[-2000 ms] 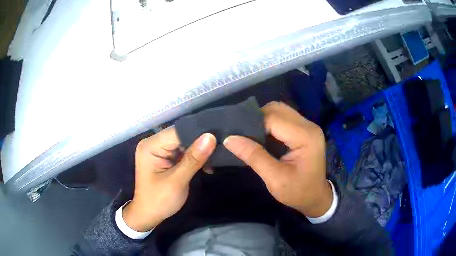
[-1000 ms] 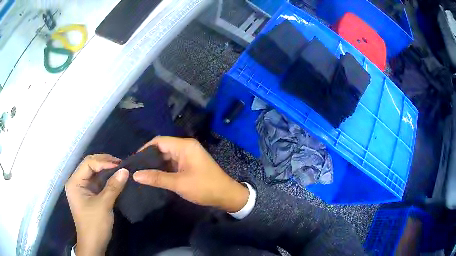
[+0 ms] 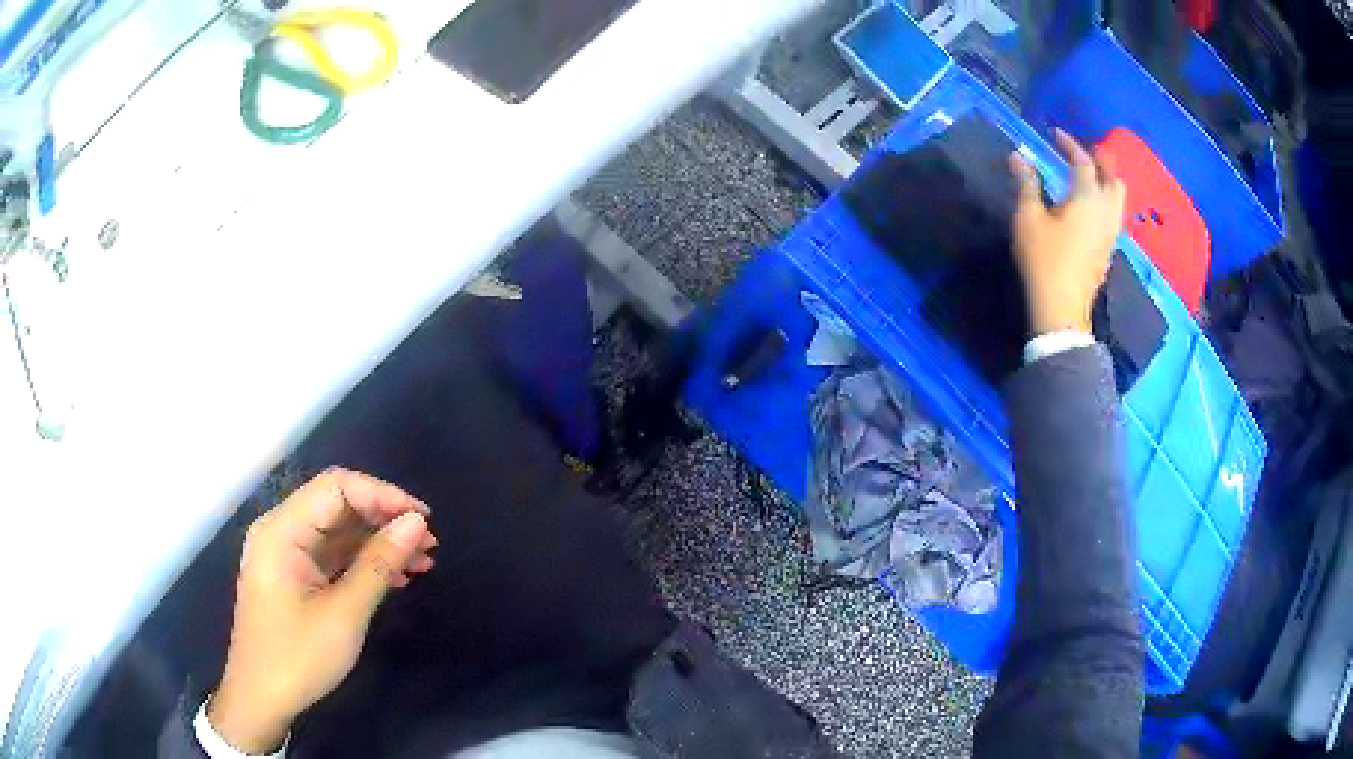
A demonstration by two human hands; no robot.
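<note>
Stacks of black cloth cuffs (image 3: 938,200) lie on the blue crate (image 3: 1180,497) at the right. My right hand (image 3: 1065,245) is over the stacks at the crate's far side, with thumb and fingers apart and blue plastic showing between them. No cloth shows in it; the forearm hides part of the stacks. My left hand (image 3: 330,601) is above my lap near the table edge, fingers curled in and thumb tip against them, with nothing visible in it.
Green and yellow-handled snips (image 3: 293,107) and a flat dark rectangle (image 3: 519,37) lie on the white table (image 3: 371,245). Grey crumpled cloth (image 3: 898,482) is in the crate's side opening. A red plastic piece (image 3: 1165,223) stands behind the crate.
My hands have parted. My right hand has moved from the dark cloth piece out to the crate. The piece is no longer seen in my left hand, which stays near the lap.
</note>
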